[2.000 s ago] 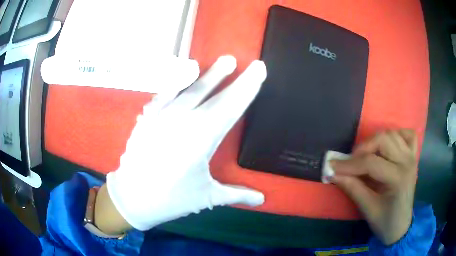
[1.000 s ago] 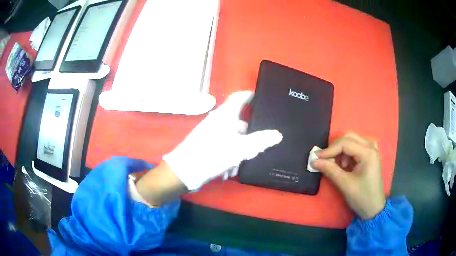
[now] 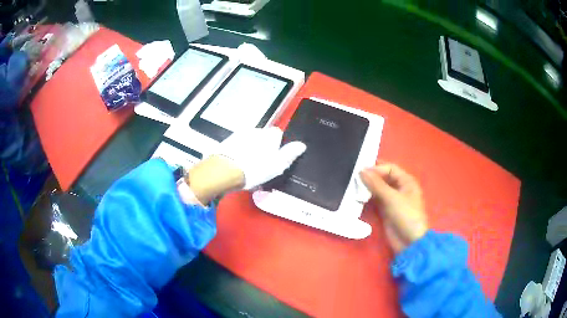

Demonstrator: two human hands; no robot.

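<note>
The black e-reader lies back up over a white box tray, whose rim shows along its top, right side and near end. My gloved left hand holds the e-reader's left edge, thumb on the back cover, fingers partly hidden. My bare right hand is beside the tray's right side with a small white wipe pinched in its fingertips, close to the e-reader's right edge. Whether the e-reader touches the tray cannot be told.
Screen-up e-readers in white trays stand to the left on the red mat and bench. A blue-and-white packet lies further left. Another tray with an e-reader is at the back right. Crumpled wipes are at the lower right. Part of a person shows far left.
The e-reader has moved from the bare red mat to over the white tray. My left hand now holds its left edge. The view has swung, showing more bench at the back.
</note>
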